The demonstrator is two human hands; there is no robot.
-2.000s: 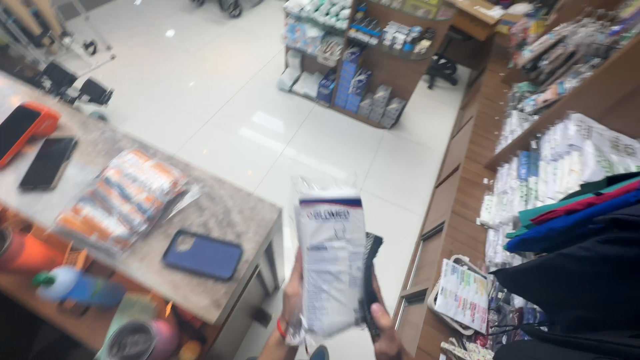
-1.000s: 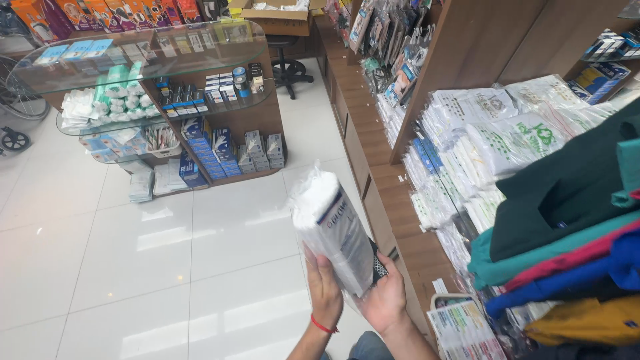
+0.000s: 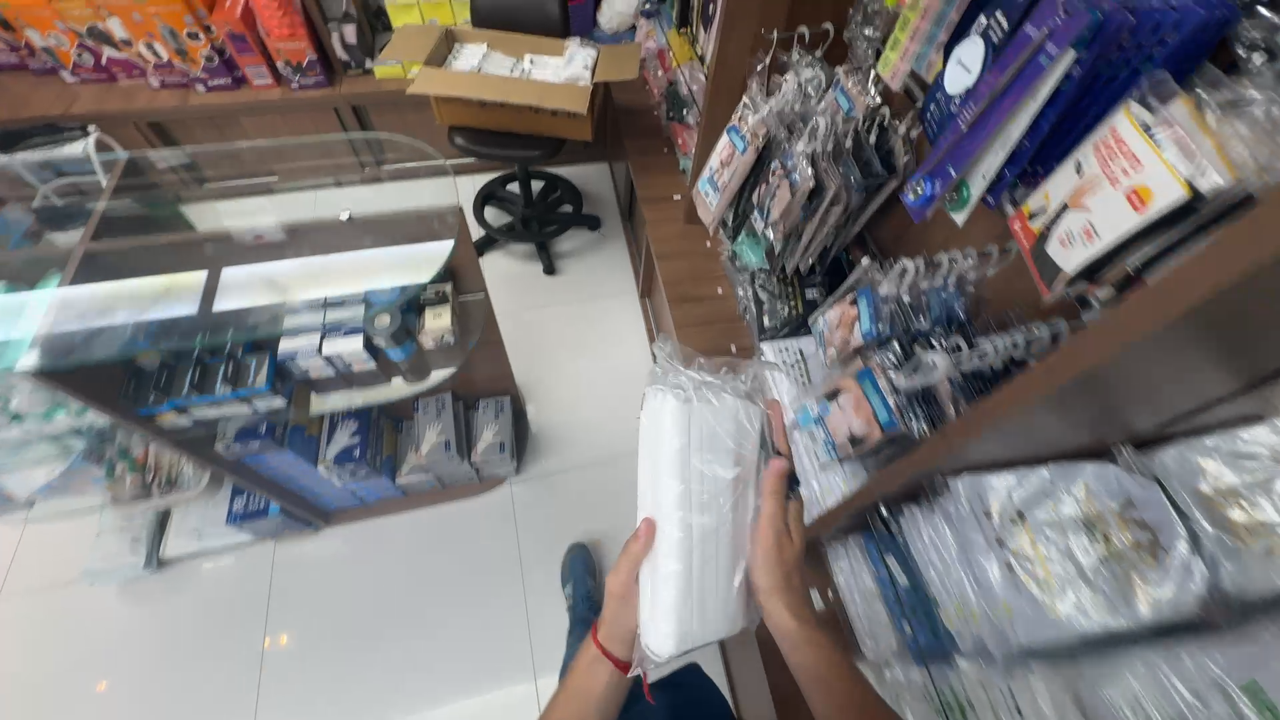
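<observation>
A white folded item in a clear plastic bag (image 3: 700,510) is held upright between both hands, low in the middle of the view. My left hand (image 3: 628,590), with a red string bracelet at the wrist, grips its left side. On the right side my right hand (image 3: 780,540) holds it, fingers running up the edge. Something dark shows behind the bag near my right fingertips; what it is cannot be told.
A glass-topped display shelf (image 3: 430,420) with boxes stands at the left. An open cardboard box (image 3: 510,100) rests on a black wheeled chair (image 3: 525,200) ahead. Wooden shelving (image 3: 1000,370) with hanging packets and bagged goods lines the right. A shoe (image 3: 580,580) shows on the tiled floor.
The view has swung from the counter with phones toward the shelves. Both hands still hold the bagged item; its printed side, seen earlier, no longer faces the camera.
</observation>
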